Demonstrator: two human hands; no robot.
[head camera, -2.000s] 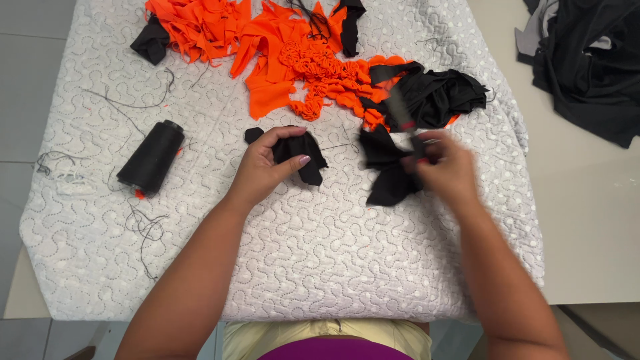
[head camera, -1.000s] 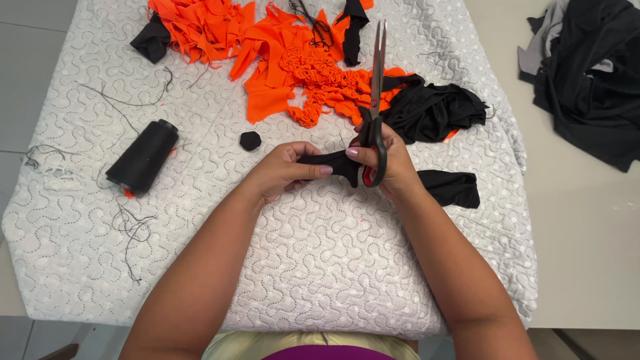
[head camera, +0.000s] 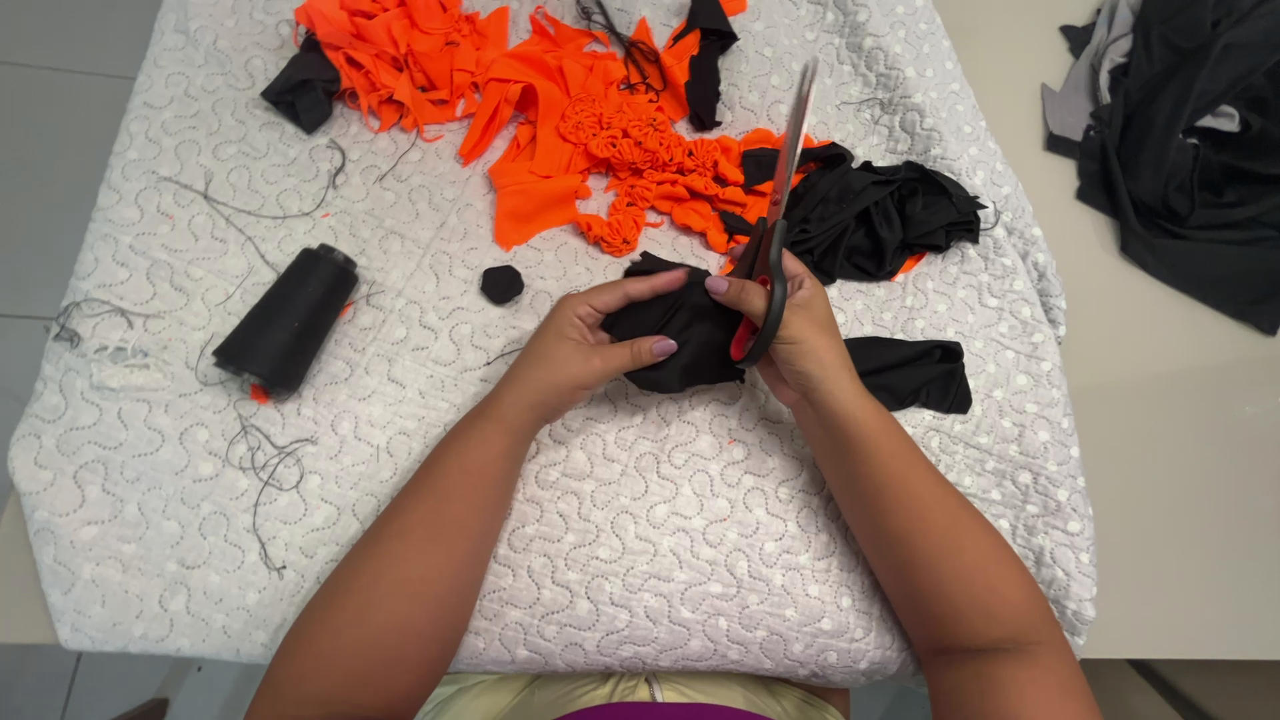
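My left hand (head camera: 600, 345) pinches the left side of a piece of black fabric (head camera: 685, 335) between thumb and fingers. My right hand (head camera: 795, 325) has the scissors (head camera: 770, 260) with black and red handles in its grip, blades together and pointing away from me; its thumb also lies at the fabric's right edge. Just right of that hand, another black fabric piece (head camera: 915, 375) rests on the quilted white cloth (head camera: 680, 560). A small black hexagonal piece (head camera: 502, 284) lies left of the held fabric. Part of the scissor handles is hidden by the right hand.
A cone of black thread (head camera: 290, 320) lies at the left near loose thread tangles (head camera: 265, 465). Beyond my hands are orange fabric strips (head camera: 410, 60), gathered orange rosettes (head camera: 640, 150) and a bunched black fabric (head camera: 870, 220). Black and grey garments or cloth (head camera: 1180, 150) lie far right.
The black fabric, folded narrow between my hands one second ago, is now spread wider. Two seconds ago my hands were apart, each at a separate black piece; they are now together at one.
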